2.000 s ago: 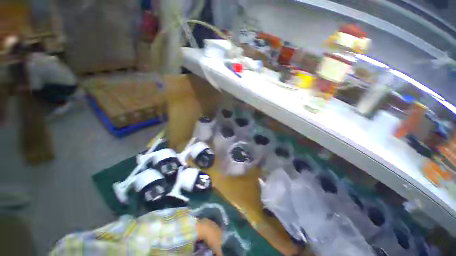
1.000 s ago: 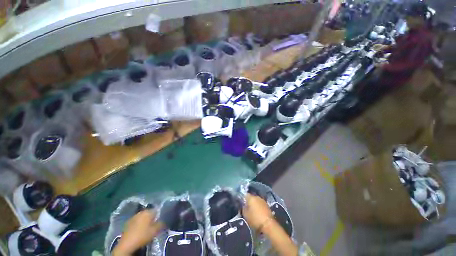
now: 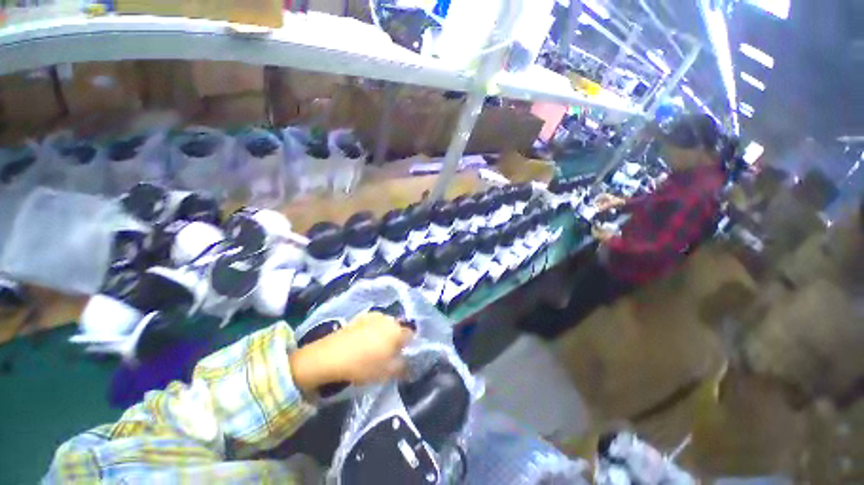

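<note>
A bagged security camera [image 3: 402, 431] in a clear ribbed sleeve stands low in the middle, close to me. Its black base plate and black ball show through the plastic. My left hand [image 3: 355, 352], in a yellow-and-blue checked sleeve, reaches in from the lower left. Its fingers are closed at the sleeve's upper rim. Clear film and a dark round part also show behind my left hand. I cannot tell whether they belong to a second bagged camera. My right hand does not show.
Bare white-and-black cameras [image 3: 237, 256] crowd the bench, with long rows behind. Upright bagged cameras [image 3: 199, 152] line the back left. An empty bag [image 3: 59, 239] and purple cloth [image 3: 156, 371] lie left. A person in red [image 3: 668, 223] and cartons [image 3: 625, 350] are right.
The view has turned right along the bench. Both hands were at several bagged cameras a second ago; now only my left hand shows, at the rim of one bag.
</note>
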